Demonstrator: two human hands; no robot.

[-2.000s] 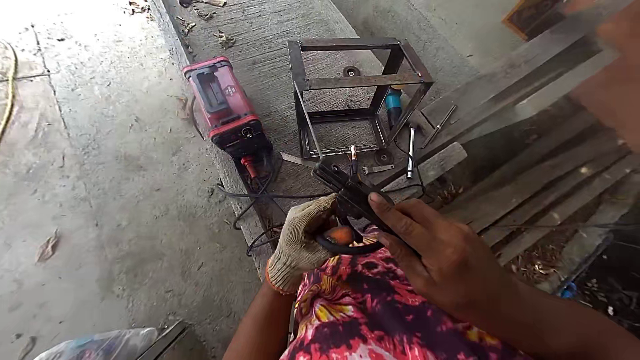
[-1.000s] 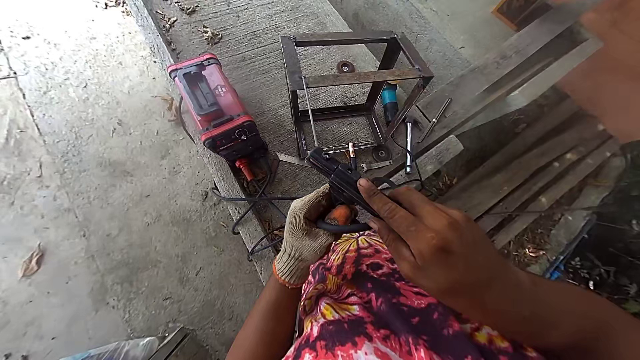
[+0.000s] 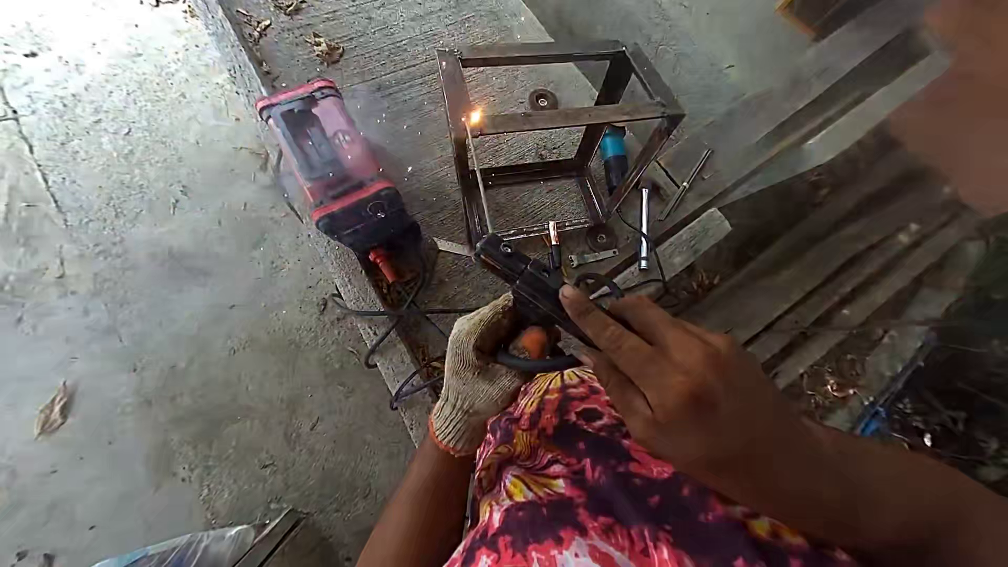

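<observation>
A black welding electrode holder point(image 3: 531, 285) is in my bare right hand point(image 3: 669, 378), whose fingers lie along its handle. From its jaw a thin welding electrode point(image 3: 479, 177) reaches up to the left corner joint of an open steel frame point(image 3: 571, 118), where a bright arc point(image 3: 474, 118) glows. My left hand point(image 3: 476, 370), in a knitted work glove with orange-edged cuff, is closed at an orange part point(image 3: 532, 342) and black cable just below the holder. How far its fingers wrap around these is partly hidden. A red and black welding machine point(image 3: 331, 165) stands left of the frame.
Near the frame lie a teal and black power tool point(image 3: 614, 157), grinding discs point(image 3: 542, 99), a socket-like metal tool point(image 3: 645, 228) and a thin metal rod point(image 3: 685, 185). Black cables point(image 3: 378, 313) run across the slab's edge. Wooden planks point(image 3: 835, 260) lie at the right. Dry leaves are scattered around.
A bright arc and flying sparks now show at the electrode's tip, with faint smoke; neither earlier frame shows them. Both hands keep about the same hold.
</observation>
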